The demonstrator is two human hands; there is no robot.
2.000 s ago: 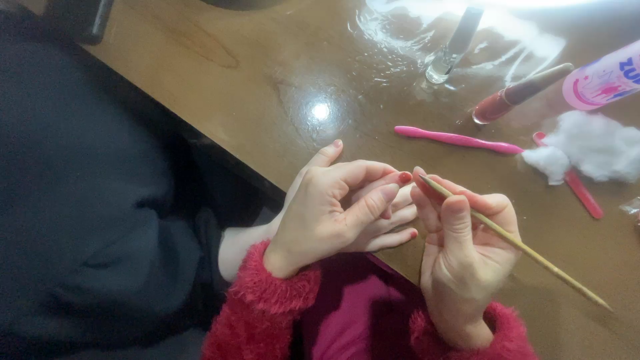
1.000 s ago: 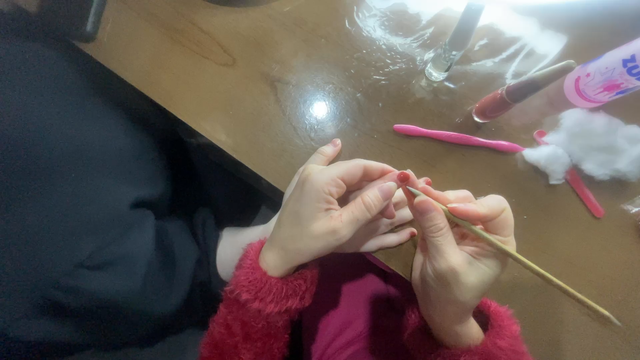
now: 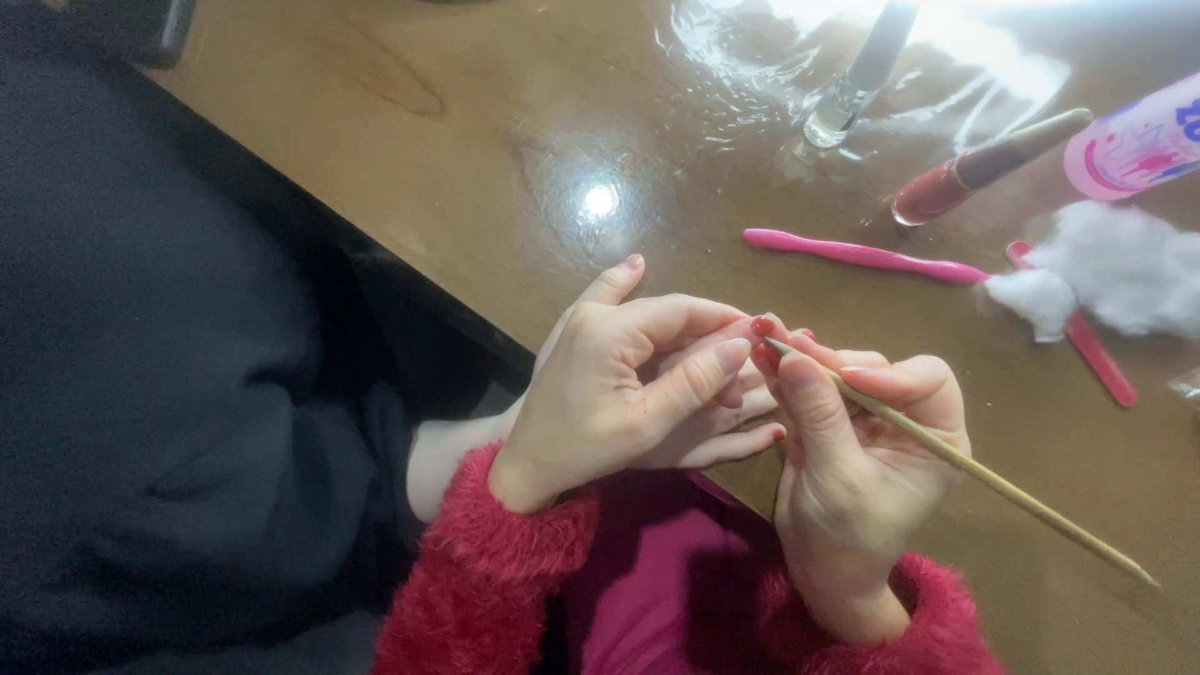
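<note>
My left hand (image 3: 609, 394), in a fuzzy red sleeve, holds a finger of another person's hand (image 3: 722, 445), which lies beneath it with red polish on its nails. My right hand (image 3: 862, 469) pinches a thin wooden manicure stick (image 3: 984, 476). One pointed end of the stick is at the edge of a red-painted fingernail (image 3: 762, 326); the other end points to the lower right. Whether the tip touches the skin or the nail cannot be told.
On the brown table (image 3: 487, 187) are a pink-handled tool (image 3: 862, 255), cotton wool (image 3: 1125, 267), a red stick (image 3: 1099, 361), a red polish bottle (image 3: 933, 192), a clear bottle (image 3: 830, 122) and a pink printed container (image 3: 1139, 141). The person's dark sleeve (image 3: 187, 394) fills the left side.
The painted nail shows more fully than two seconds ago. My right hand has turned a little, and the stick's tip has shifted from above the finger to the nail's lower edge.
</note>
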